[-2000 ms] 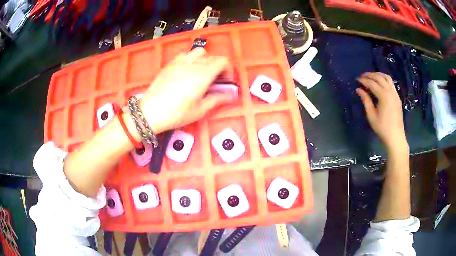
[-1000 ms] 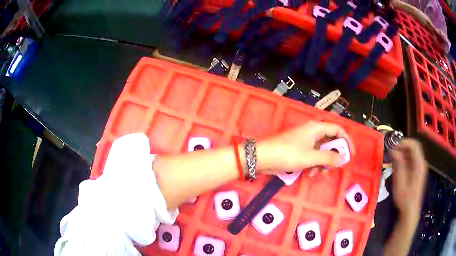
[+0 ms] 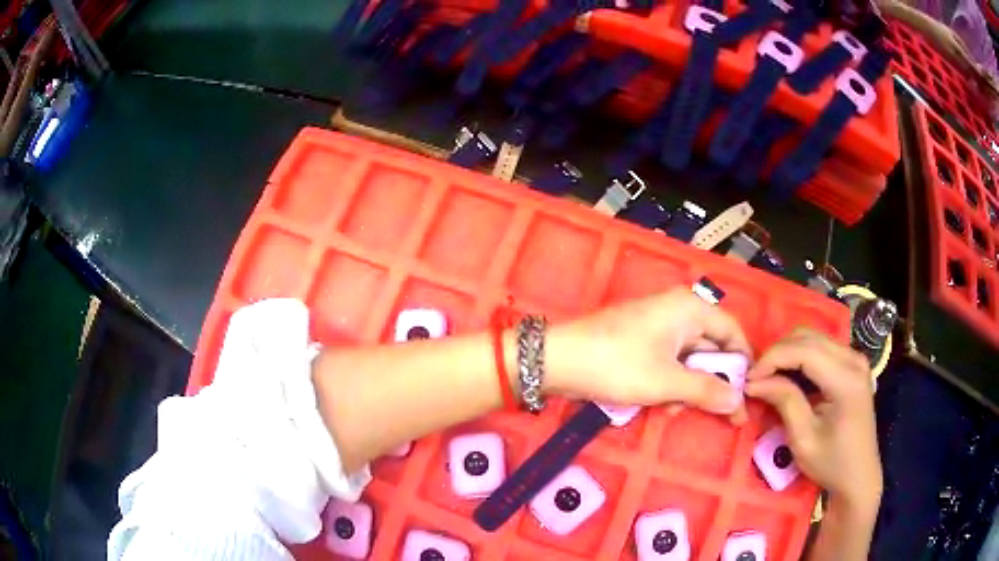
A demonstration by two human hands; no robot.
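My left hand [image 3: 657, 351] reaches across the red pocketed tray [image 3: 416, 164] and holds a pink watch case [image 3: 720, 368] between its fingers. My right hand [image 3: 816, 400] is at the case's right side, fingertips pinched together; whether they hold a small part cannot be seen. A navy strap [image 3: 542, 469] lies slanting on the tray, joined to a pink case partly hidden under my left hand. A small silver buckle end [image 3: 708, 290] shows just above my left hand. Several loose pink cases [image 3: 475, 465] lie in pockets, round black sensors up.
Stacked red trays [image 3: 844, 186] with strapped pink watches stand behind. Navy and beige straps [image 3: 724, 226] line the tray's far edge. A metallic-topped bottle [image 3: 874, 320] by a pale yellow ring is right of the tray. Another red tray [image 3: 951, 208] lies far right.
The view has swung left since the earliest frame. My right hand has come in from the right of the tray to the case in my left hand.
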